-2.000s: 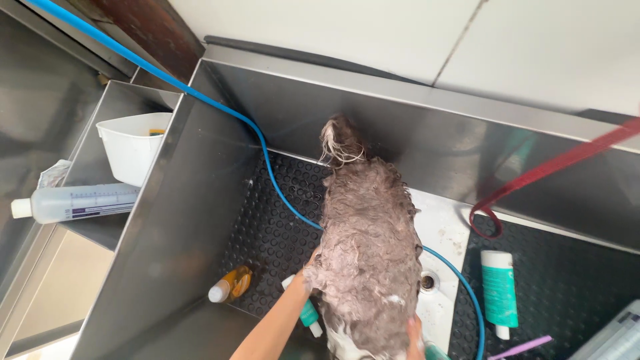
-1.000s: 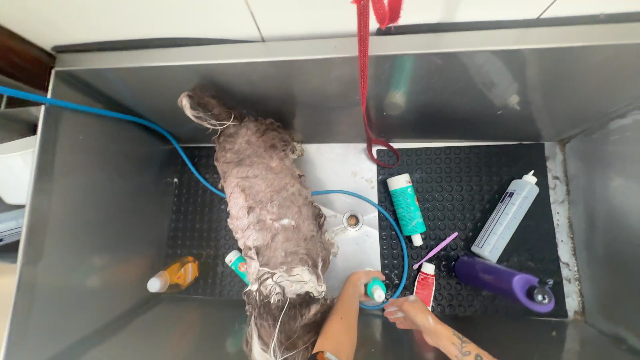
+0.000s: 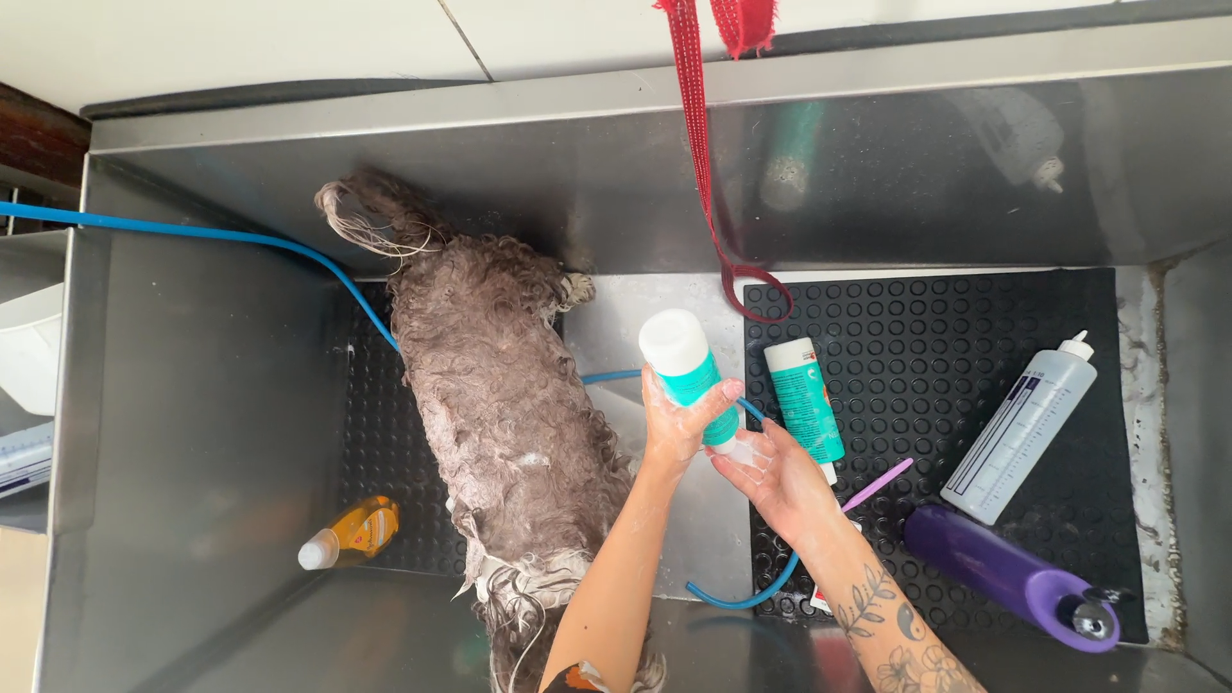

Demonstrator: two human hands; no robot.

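Observation:
A wet, lathered dog stands in the steel tub at the left centre, its curly grey-brown coat seen from above. My left hand grips a white and teal bottle, tipped with its lower end over my right palm. My right hand is cupped, palm up, beneath the bottle, with whitish lather or product on the fingers. Just right of the hands, a second white and teal bottle lies on the black rubber mat.
On the mat lie a graduated squeeze bottle, a purple bottle and a pink stick-like item. An amber bottle lies left of the dog. A blue hose crosses the tub; a red strap hangs at the back wall.
Two seconds ago both hands were on the dog; one second ago they were together at a teal bottle low in the tub. Now that bottle is raised and tipped over my right palm.

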